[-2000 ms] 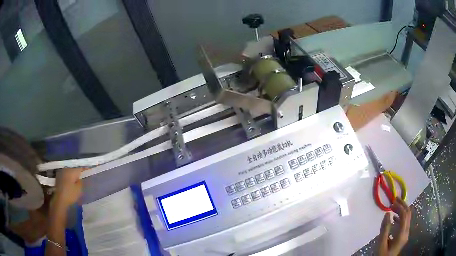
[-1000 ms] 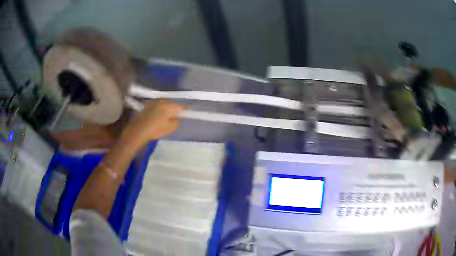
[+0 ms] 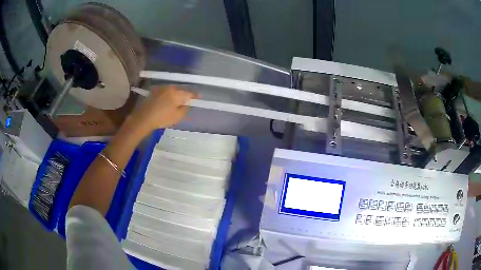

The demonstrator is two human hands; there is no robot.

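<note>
My left hand [image 3: 167,108] is on the nearer of two white strips [image 3: 237,108], just right of the supply reel [image 3: 87,66]. Its fingers are curled over the strip; whether they grip it is hard to tell. The farther white strip [image 3: 221,83] runs free behind my hand. Both strips run from the reel under the slotted strip guide [image 3: 334,113] into the cutting machine. The feed roller [image 3: 436,116] is at the right. The control panel [image 3: 369,203] with its lit screen faces me. My right hand is not in view.
A blue bin [image 3: 230,211] holding rows of white cut pieces [image 3: 176,195] stands in front of my left hand. Smaller blue bins [image 3: 51,184] are to its left. A cardboard box [image 3: 87,122] sits under the reel. Red and yellow scissor handles [image 3: 447,260] show at the lower right edge.
The view has swung left toward the reel and bin. My left hand stays at the nearer strip close to the reel. My right hand, earlier by the scissors, has left the view.
</note>
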